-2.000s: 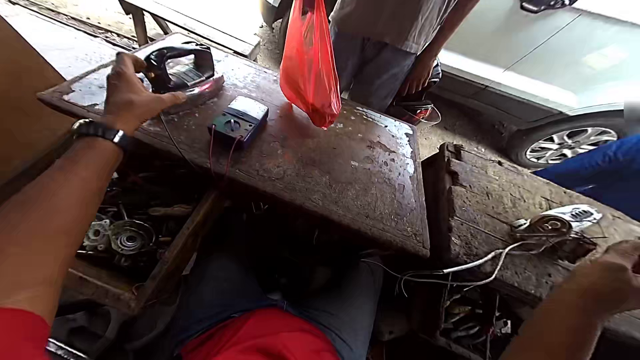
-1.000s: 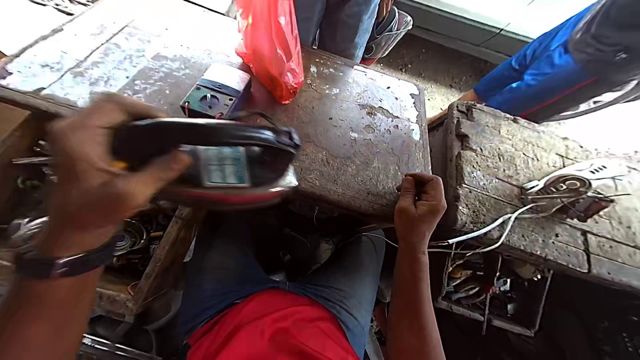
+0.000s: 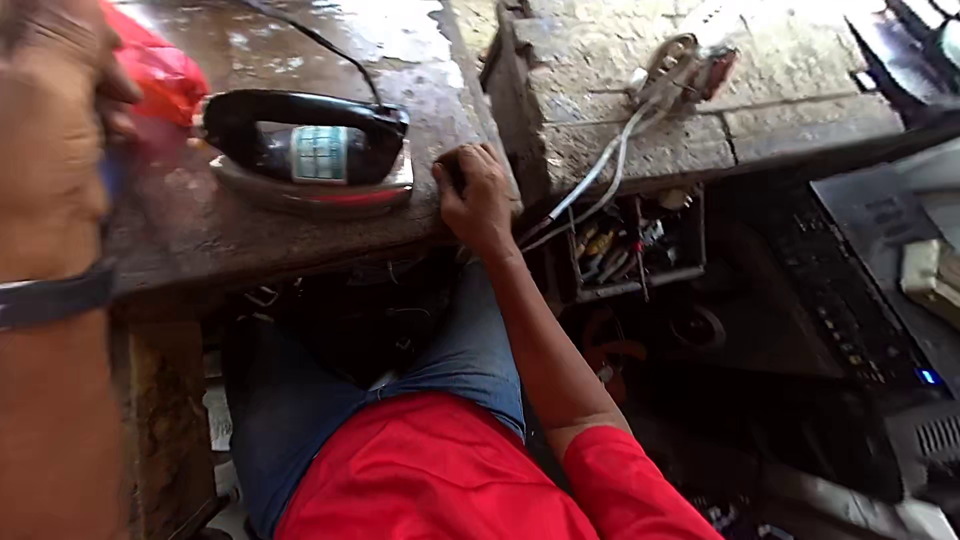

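A clothes iron (image 3: 330, 161) with a black handle and a shiny metal body rests on the worn wooden bench (image 3: 180, 232), its dark cord (image 3: 322, 39) running up and away. My left hand (image 3: 56, 135), blurred, is at the upper left beside a red plastic bag (image 3: 161, 79); something blue shows by its fingers, and whether it holds anything cannot be told. To the right of the iron, my right hand (image 3: 476, 191) rests on the bench's front edge with its fingers curled and nothing seen in them.
On a second wooden bench (image 3: 615, 139) at the right lie a coil part (image 3: 671, 60) and white wires (image 3: 592, 180). Below it sits an open drawer of tools (image 3: 637, 285). A dark electronic device (image 3: 862, 262) is at the far right.
The iron, held in my left hand a second ago, now stands on the bench, released. My left hand has moved off it. The view has swung right and down.
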